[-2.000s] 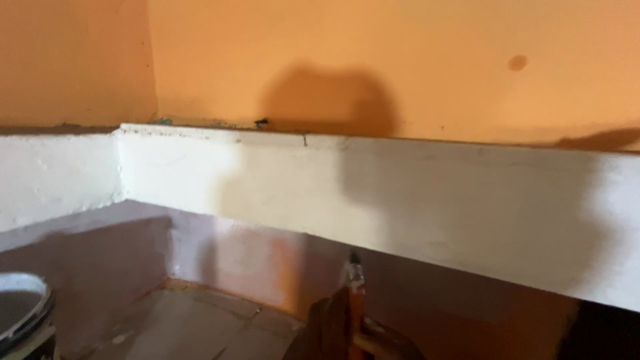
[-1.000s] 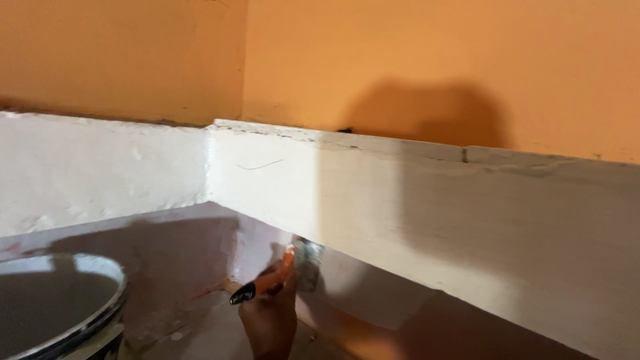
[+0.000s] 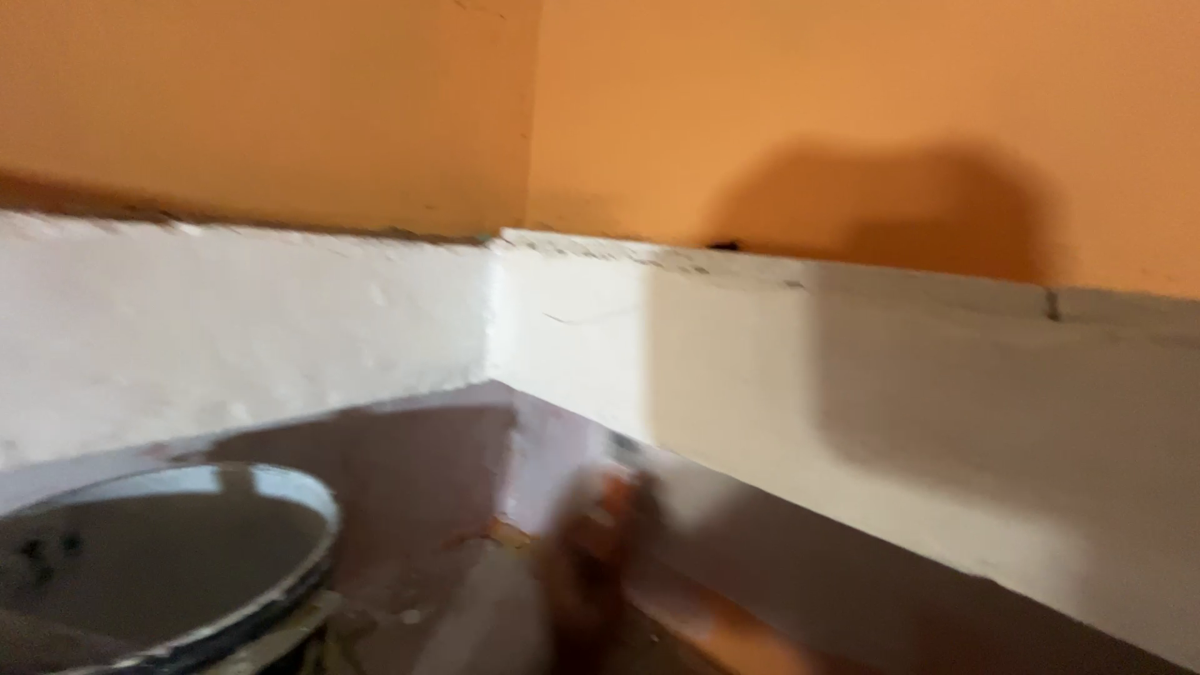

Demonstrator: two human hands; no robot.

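Observation:
My right hand (image 3: 595, 553), badly blurred, is low in the middle of the head view. It is closed around a paintbrush with an orange handle (image 3: 614, 492). The brush head (image 3: 623, 445) is up against the lower edge of a white-painted wall band (image 3: 581, 347), just right of the inner corner; whether it touches cannot be told. At lower left stands a large open bucket (image 3: 328, 516), its rim smeared pale and its inside in shadow. My left hand is not in view.
Orange wall (image 3: 375, 112) rises above the white band, whose top edge is rough and chipped. Under the band is a darker mauve wall section (image 3: 422, 469) reaching the corner. Shadows fall on the walls. Debris lies low near the corner.
The view has swung left, bringing more of the bucket and left wall into sight. The brush, its black handle end pointing left one second ago, now looks more upright in my right hand.

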